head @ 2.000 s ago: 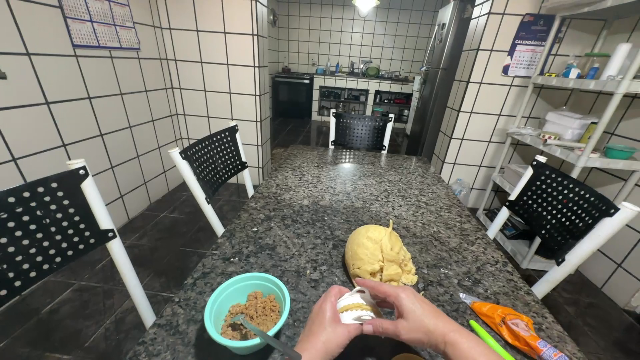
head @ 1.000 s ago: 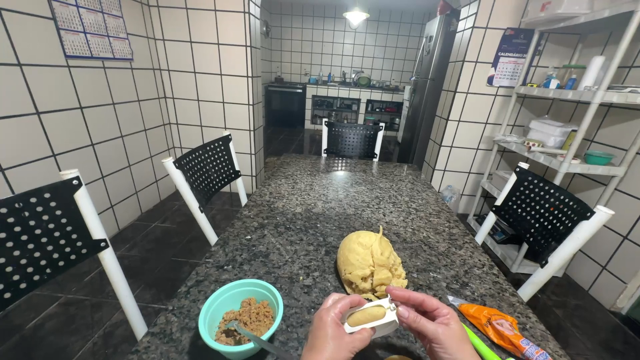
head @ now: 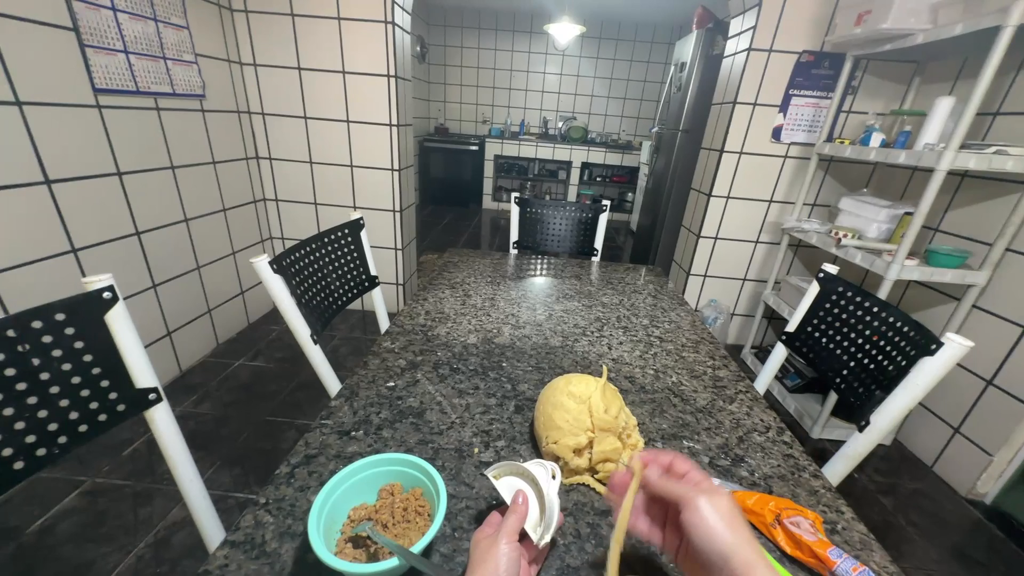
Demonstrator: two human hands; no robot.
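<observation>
My left hand (head: 508,540) grips a white plastic hinged dough mould (head: 530,496), tilted, its curved rim facing up. To its right my right hand (head: 680,504) pinches a thin strip of yellow dough (head: 624,520) that hangs down from the fingers. Just beyond both hands a large lump of yellow dough (head: 584,420) lies on the granite table, with a small scrap at its near edge. On the left stands a turquoise bowl (head: 320,512) of brown crumbly filling (head: 396,512), a spoon (head: 392,544) resting in it.
An orange plastic package (head: 788,524) lies at the right beside a bright green item (head: 776,562), partly hidden. Black-and-white chairs (head: 328,276) surround the granite table (head: 480,336). A white shelf unit (head: 888,260) stands against the right wall.
My hands were together at the mould; now they are apart, the left keeping the mould and the right holding a dough strip. The mould has turned from lying flat to tilted.
</observation>
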